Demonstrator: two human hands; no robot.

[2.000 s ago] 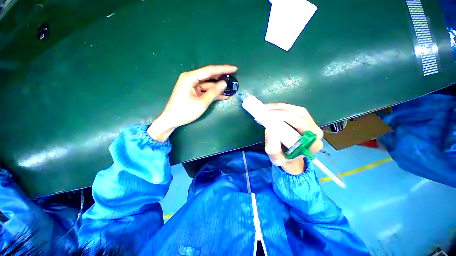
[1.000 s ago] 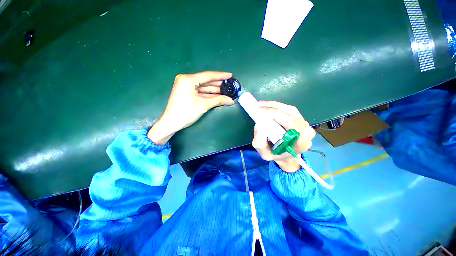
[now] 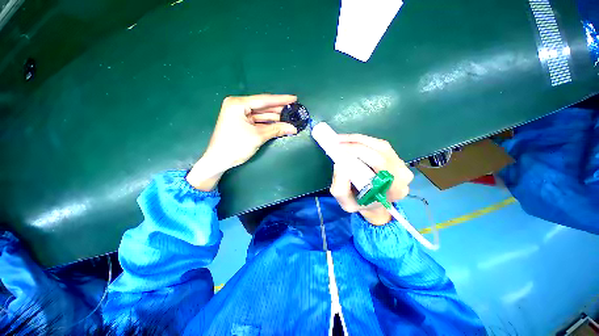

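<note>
My left hand (image 3: 244, 131) pinches a small black round part (image 3: 295, 117) between thumb and fingers, just above the green surface (image 3: 164, 85). My right hand (image 3: 373, 172) is closed around a white syringe (image 3: 338, 147). The syringe's pale bluish tip (image 3: 312, 123) points up-left at the right edge of the black part; whether it touches cannot be told. A green winged cap (image 3: 376, 189) sits on the syringe's rear end, with a thin pale hose (image 3: 414, 232) trailing from it down to the right.
White paper (image 3: 365, 27) lies beyond the hands. A striped strip (image 3: 552, 46) lies at the right. Another black part (image 3: 29, 69) sits at the far left. A brown board (image 3: 465, 165) is below the bench edge at right. Blue sleeves of people show at both sides.
The black part has turned in my left hand, which has shifted slightly left. The syringe is more upright than at first. The paper and far-left part have shifted left in view.
</note>
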